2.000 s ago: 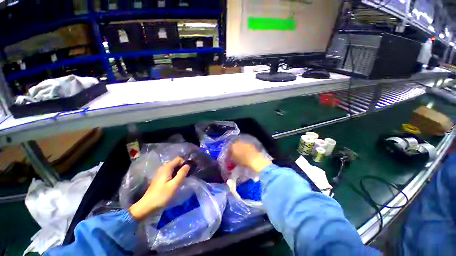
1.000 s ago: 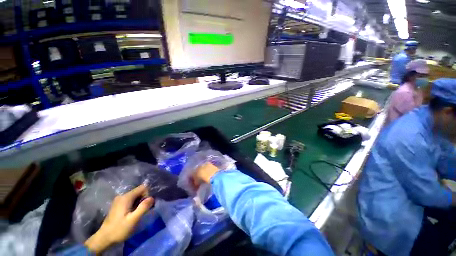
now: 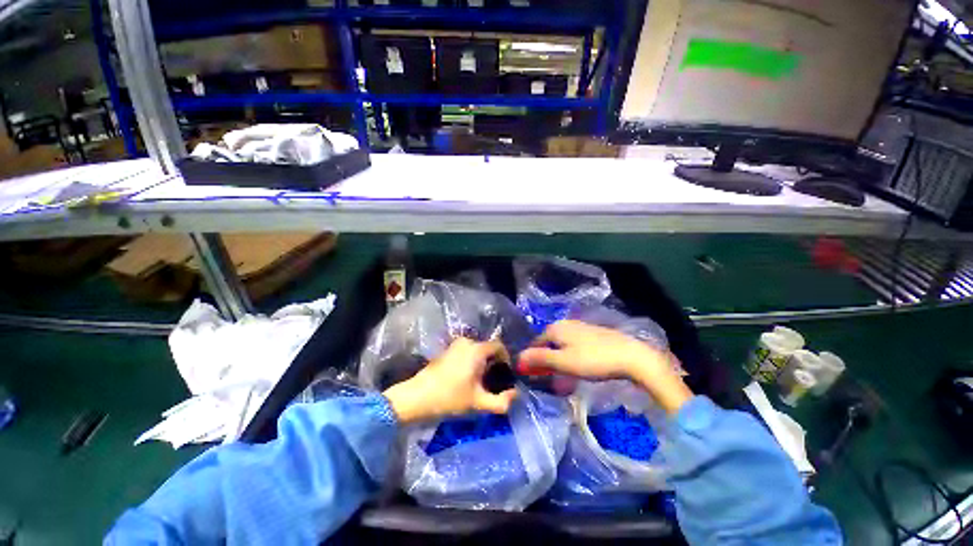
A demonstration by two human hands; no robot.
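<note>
My left hand (image 3: 453,382) holds a small dark round part (image 3: 498,375) between thumb and fingers. My right hand (image 3: 603,354) is close beside it, with a small red part (image 3: 527,364) at its fingertips. Both hands are above the black parts tray (image 3: 683,309). In the tray stand clear plastic bags: one with blue parts (image 3: 469,432) below my left hand, one with blue parts (image 3: 626,432) below my right wrist, and one with blue at the back (image 3: 549,312). A crinkled bag (image 3: 443,315) lies behind my left hand.
White cloths (image 3: 240,357) lie left of the tray. Cream-white rolls (image 3: 802,370), a white paper and a black cable lie to the right. A white shelf (image 3: 512,192) crosses behind, with a monitor (image 3: 763,69) and a black tray of white cloths. Cardboard (image 3: 213,261) lies under the shelf.
My right hand has come out of the bag on the right and moved left, next to my left hand, with a red part. The view has swung back left; the other workers are out of sight.
</note>
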